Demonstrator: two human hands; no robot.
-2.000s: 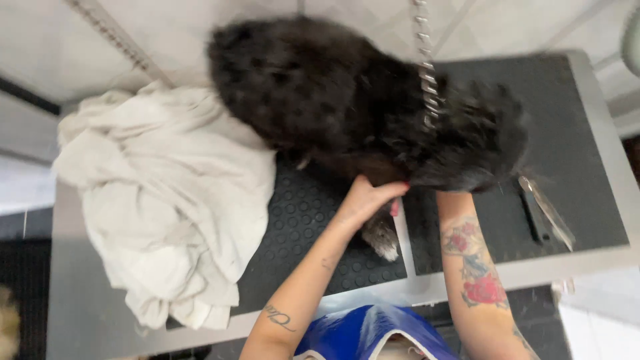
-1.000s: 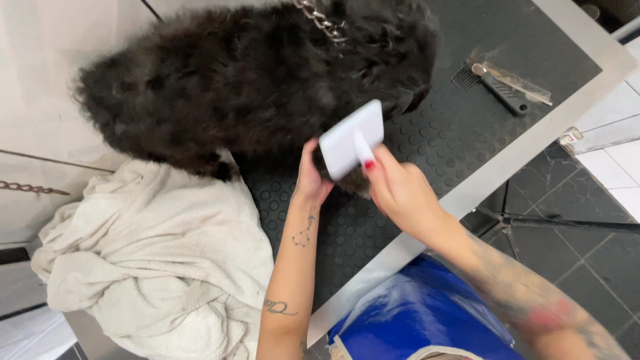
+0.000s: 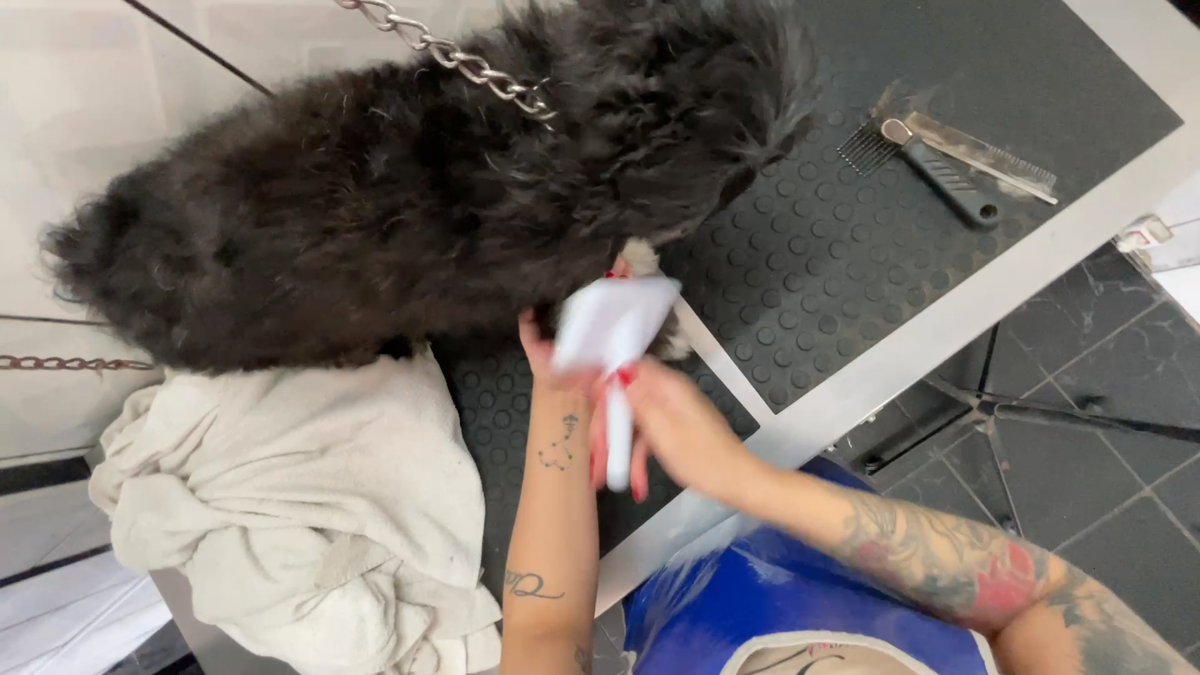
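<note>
A black, long-haired dog stands on the black rubber-topped grooming table, with a metal chain at its neck. My right hand holds a white slicker brush, blurred, by its handle over the dog's front leg. My left hand is at that leg, partly hidden behind the brush; a pale paw shows beside the brush head. Its fingers appear to be around the leg, though the grip is mostly covered.
A crumpled off-white towel lies on the table's left part. At the right lie a black-handled dematting rake and a metal comb with loose hair. The table's metal edge runs diagonally; black stand legs are on the tiled floor.
Two seconds ago no brush was visible; by one second ago my right hand held it over the leg. Since then its handle has swung towards my body. The view has shifted.
</note>
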